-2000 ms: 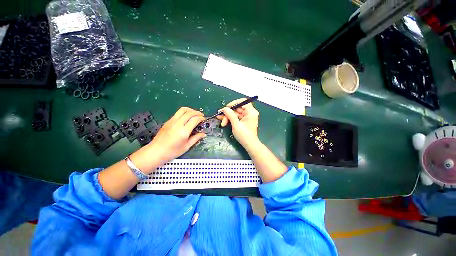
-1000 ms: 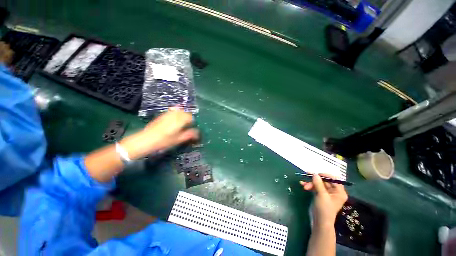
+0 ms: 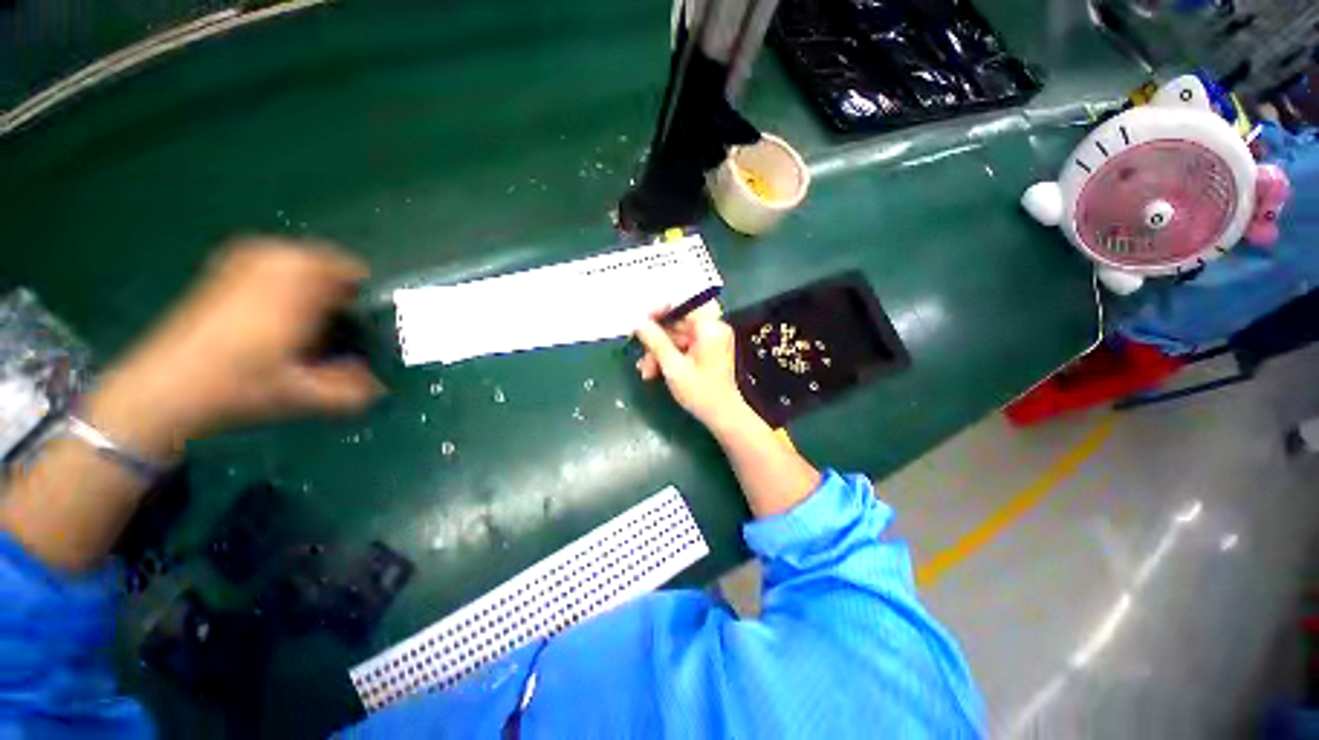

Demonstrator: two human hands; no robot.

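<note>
My left hand is motion-blurred over the bench at the left. A dark blurred piece, likely a plastic housing, shows between its thumb and fingers. My right hand is shut on a thin black pen-like tool, beside the small parts tray. Several dark plastic housings lie blurred at the lower left. The adhesive dot sheet lies slantwise nearest my body.
A spare dot sheet lies farther off. The black tray holds tiny gold bits. A black stand, a cream cup, a black bag-like item and a pink-white fan stand beyond. Part of a clear bag shows at the left edge.
The view has swung right. My left hand has left the housing work at centre and moved away from my body. My right hand has moved beside the parts tray, still holding the tool.
</note>
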